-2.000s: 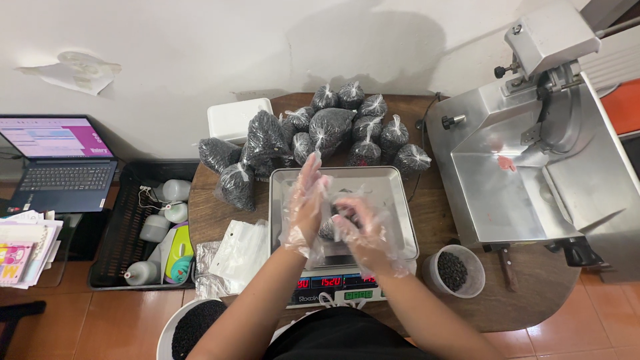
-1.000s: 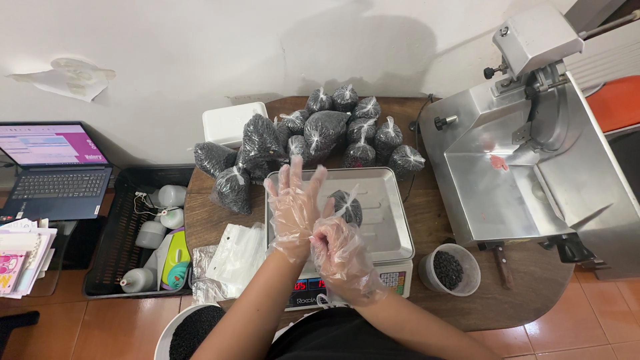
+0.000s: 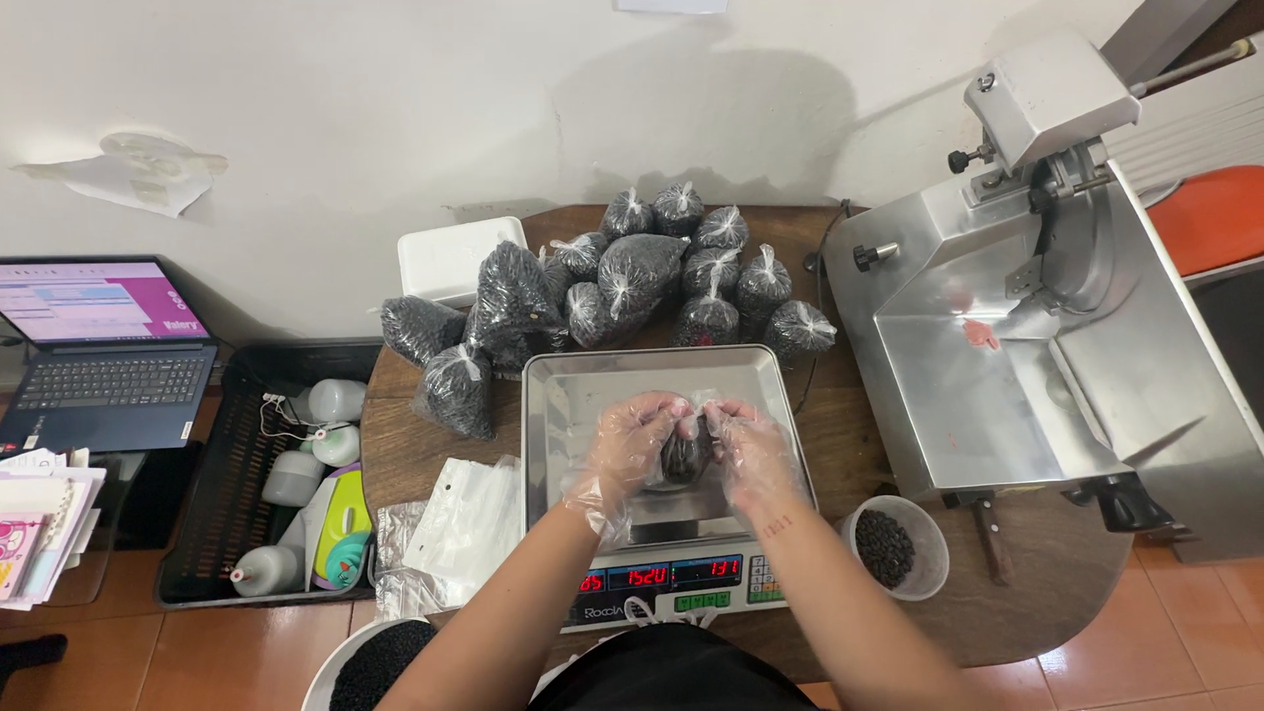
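Observation:
Both hands wear clear plastic gloves and meet over the steel pan (image 3: 563, 385) of a digital scale. My left hand (image 3: 637, 444) pinches one side of the gathered top of a clear plastic bag of dark beans (image 3: 681, 459). My right hand (image 3: 750, 444) pinches the other side of that top. The bag is at the pan's middle, partly hidden by the fingers. Red digits glow on the scale's display (image 3: 652, 576). Behind the pan stand several tied bags of dark beans (image 3: 637, 272). A clear tub of dark beans (image 3: 886, 546) is right of the scale.
A steel meat slicer (image 3: 948, 365) fills the right side, near a wooden-handled knife (image 3: 990, 538). Empty plastic bags (image 3: 469, 518) lie left of the scale. A white foam tray (image 3: 454, 259), a black crate (image 3: 237, 444), a laptop (image 3: 109, 375) and a bowl of dark beans (image 3: 380, 662) stand leftward.
My hands have come together at the bag's top. One second ago my left hand was spread beside the bag, which lay on the pan near my right hand.

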